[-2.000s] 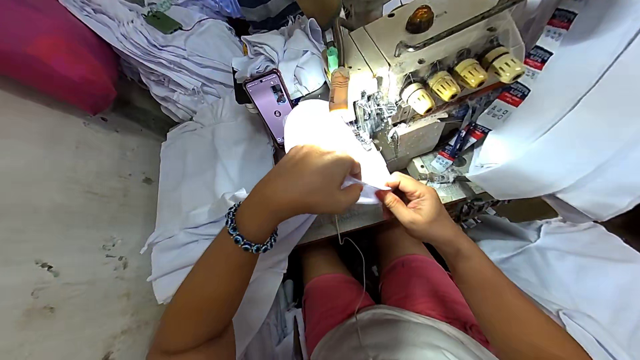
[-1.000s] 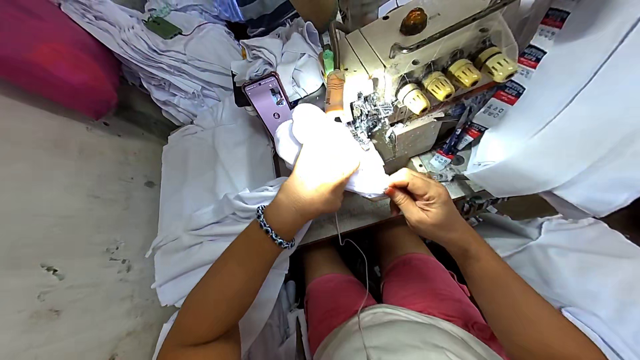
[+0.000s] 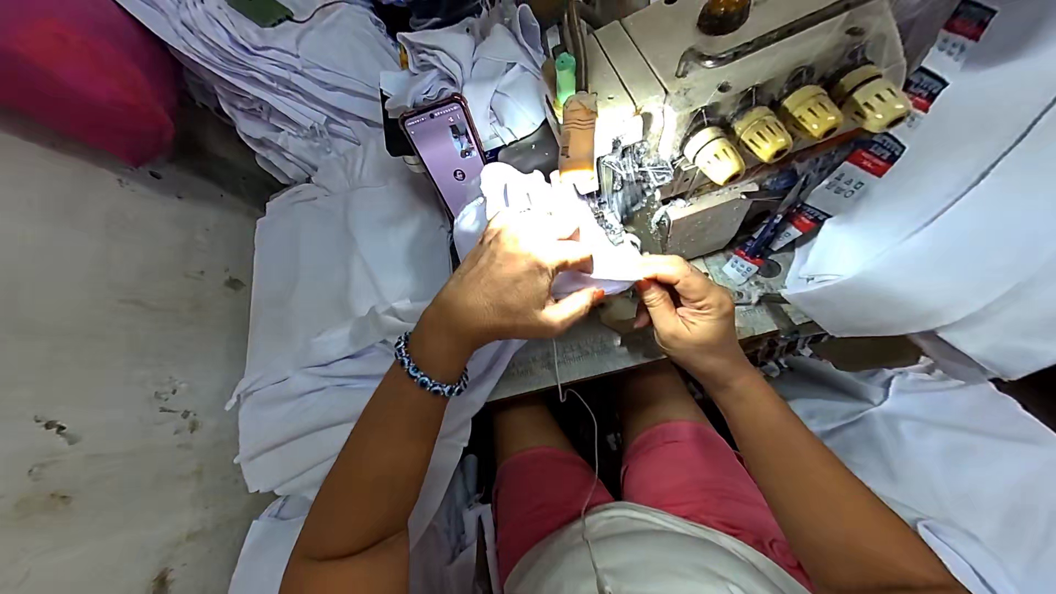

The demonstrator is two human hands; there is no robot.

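A piece of white fabric [image 3: 606, 247] lies bunched under bright light at the front of an overlock sewing machine [image 3: 631, 66]. My left hand [image 3: 511, 285], with a beaded bracelet at the wrist, rests over the fabric's left part, its thumb and fingers around a fold. Between the thumb and index finger of my right hand [image 3: 681, 309] the fabric's right corner is pinched. The needle area, just beyond the cloth, is partly hidden by glare and clear wrapping.
A lit smartphone [image 3: 450, 157] leans left of the machine. White cloth [image 3: 330, 247] is piled at left, and more white fabric [image 3: 940, 223] hangs at right beside a label strip [image 3: 854, 177]. Yellow tension knobs [image 3: 714, 155] line the machine. A thread [image 3: 590, 412] hangs over my lap.
The white fabric has been turned and bunched since the earliest frame. My left hand, closed near my right two seconds ago, now lies further left with its fingers spread over the cloth.
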